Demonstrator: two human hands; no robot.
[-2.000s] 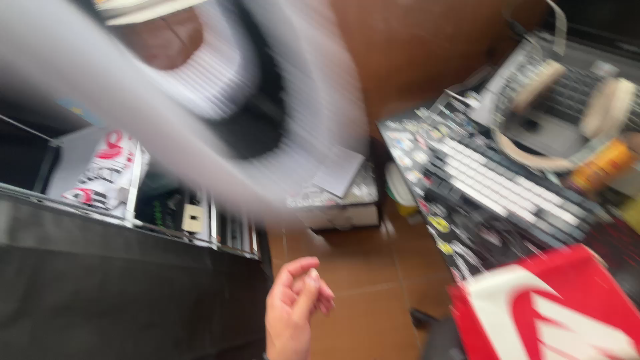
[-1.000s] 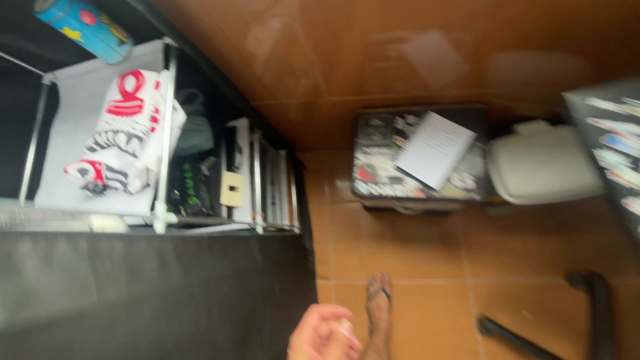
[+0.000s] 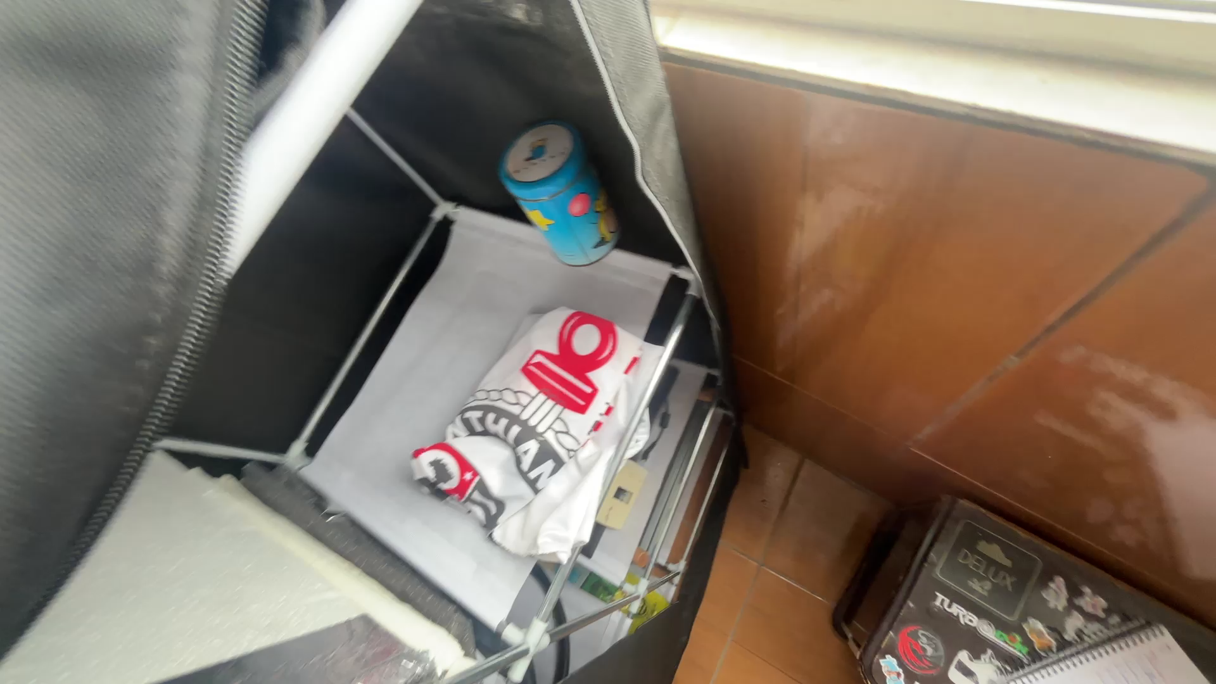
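Observation:
Neither of my hands shows in the head view. Inside a black fabric wardrobe (image 3: 665, 142) with a metal tube frame, a folded white cloth (image 3: 546, 427) with red and black print lies on a grey fabric shelf (image 3: 408, 380). A blue cylindrical tin (image 3: 560, 195) with coloured figures stands at the back edge of that shelf. At the lower left lie pale foam-like sheets (image 3: 190, 570), with a dark, shiny item (image 3: 313, 655) over them. A white tube (image 3: 323, 114) slants across the upper left beside the zipped flap (image 3: 104, 237).
A black case (image 3: 988, 589) covered with stickers stands on the tiled floor at the lower right, with a spiral notebook (image 3: 1121, 660) on it. Brown wall tiles (image 3: 931, 256) rise behind, below a pale ledge (image 3: 902, 76). Lower wardrobe shelves hold a beige item (image 3: 622, 496).
The view has swung left and closer to the wardrobe. A hand seen low in both earlier frames is out of view. The large white blurred object from two seconds ago is no longer seen.

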